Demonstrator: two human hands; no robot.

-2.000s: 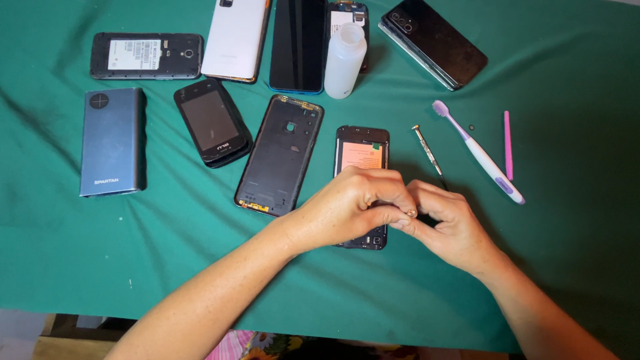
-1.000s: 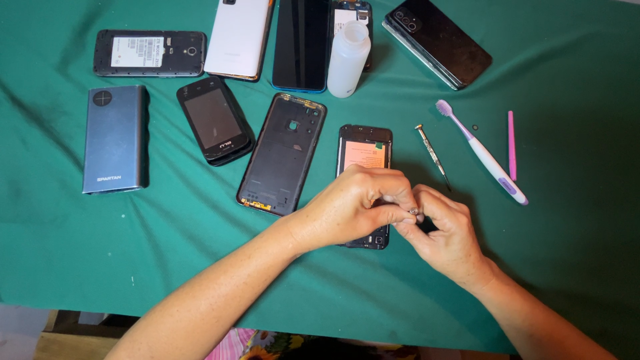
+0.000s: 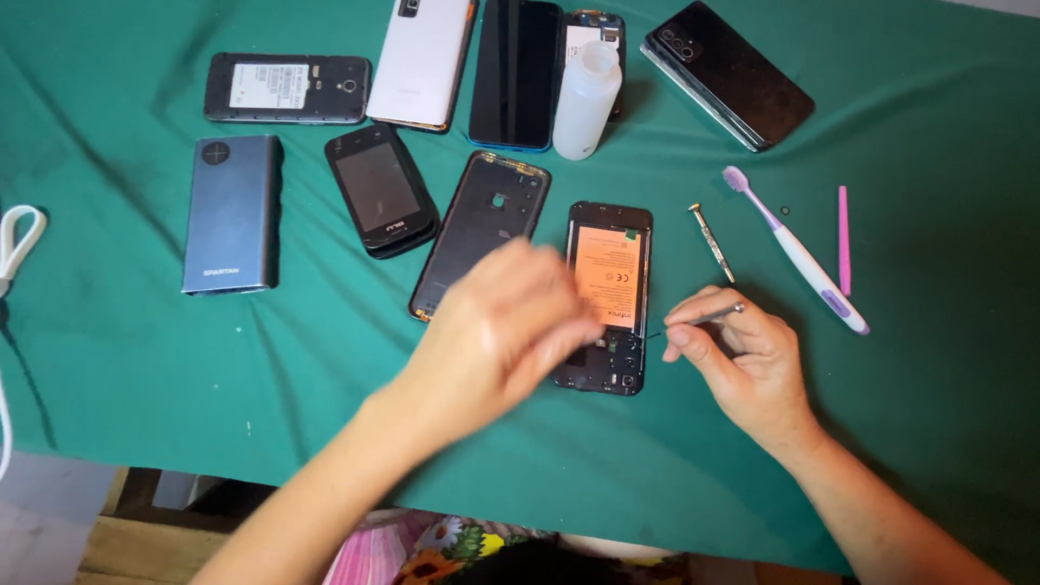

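My right hand (image 3: 743,366) grips a small precision screwdriver (image 3: 707,315), its thin tip pointing left toward the edge of an opened smartphone (image 3: 613,284). That phone lies with its battery and lower circuit area exposed. Over its left side hovers my left hand (image 3: 508,325), blurred; whether it holds anything is unclear. Partly behind this hand lies a detached black phone back cover (image 3: 479,219). A second precision screwdriver (image 3: 712,244) rests just above my right hand. Farther right are a white and purple toothbrush (image 3: 800,252) and a pink plastic stick (image 3: 843,240).
A white plastic bottle (image 3: 587,101) stands by a dark phone (image 3: 516,77). Around them lie a white phone (image 3: 421,69), an opened black phone (image 3: 341,89), a small black phone (image 3: 380,191) and stacked phones (image 3: 731,73). A blue power bank (image 3: 231,215) and white cable (image 3: 23,236) are left.
My hands were together over the phone's right edge; now they are apart, the left moved left and the right moved right. The screwdriver in my right hand now shows plainly.
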